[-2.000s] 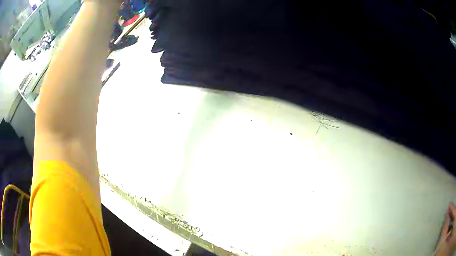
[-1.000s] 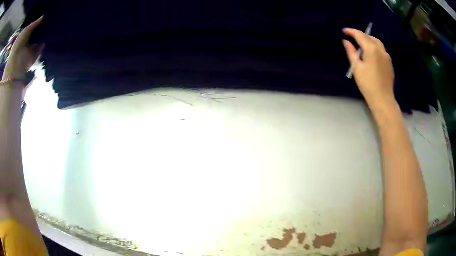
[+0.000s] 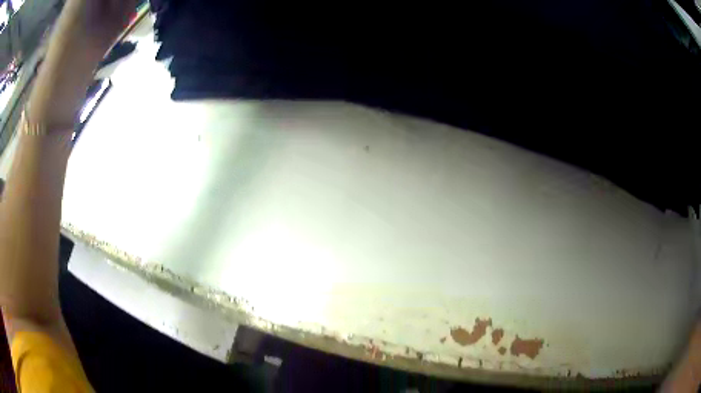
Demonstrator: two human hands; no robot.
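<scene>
A thick layered pile of dark navy cloth (image 3: 400,54) lies across the far side of the white table (image 3: 369,207), its left side edge uneven. My left arm reaches up along the left side. My left hand (image 3: 104,15) is at the top left, left of the pile, dark, blurred and cut off by the top edge, so its fingers cannot be read. Only a piece of my right forearm shows at the lower right edge. My right hand is out of the picture.
A dark flat object (image 3: 92,104) lies at the table's left, beside my left wrist. The worn near edge (image 3: 284,326) curves across the bottom, with brown chipped patches (image 3: 526,347) above it. A pale box (image 3: 154,307) shows under the left edge.
The view has swung left, so the pile appears further right. My right hand, with a thin pale stick over the cloth a second ago, has left the picture. My left hand now shows higher up.
</scene>
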